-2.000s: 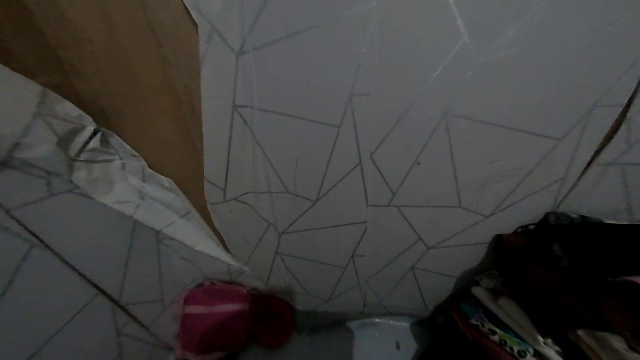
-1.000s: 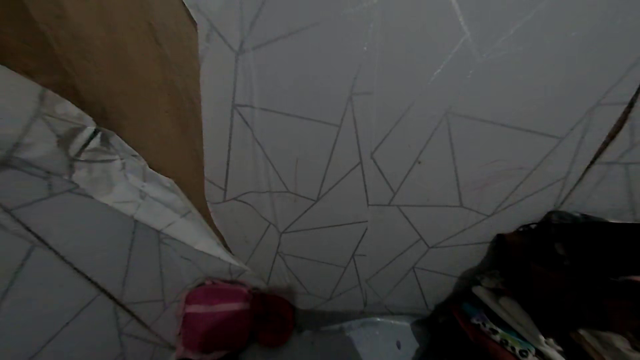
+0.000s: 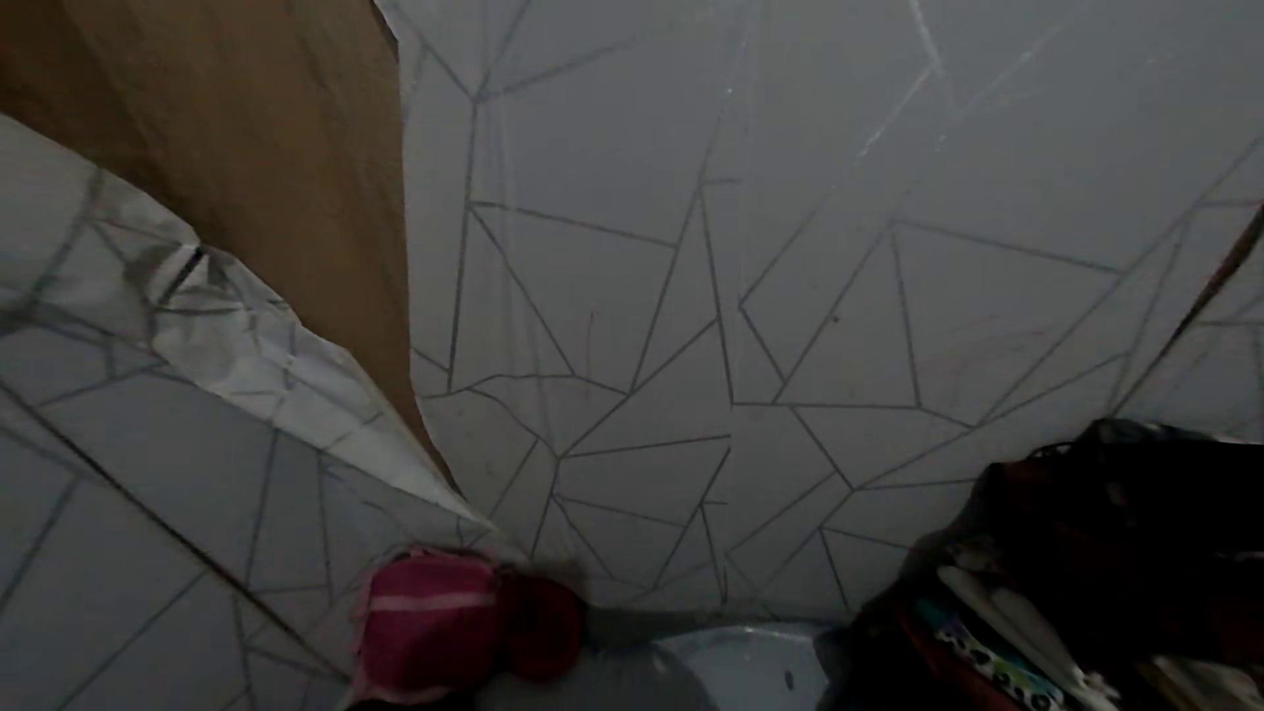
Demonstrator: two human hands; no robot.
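Note:
Neither my left hand nor my right hand shows in the head view. A pale wall covering [image 3: 592, 296] printed with dark angular lines fills most of it. At the upper left the covering is torn, and a brown surface [image 3: 286, 158] shows there. A crumpled flap of the covering [image 3: 237, 326] hangs along the tear's lower edge. Low at the left of centre is a pink cloth item [image 3: 430, 622], perhaps a bag, with a lighter stripe. A dark red item [image 3: 543, 627] touches its right side.
A heap of dark clothes or fabric [image 3: 1116, 533] lies at the lower right, with a patterned cloth [image 3: 997, 662] in it. A pale, smooth object [image 3: 750, 662], not clearly identifiable, is at the bottom centre. Dark slits cross the covering at both sides.

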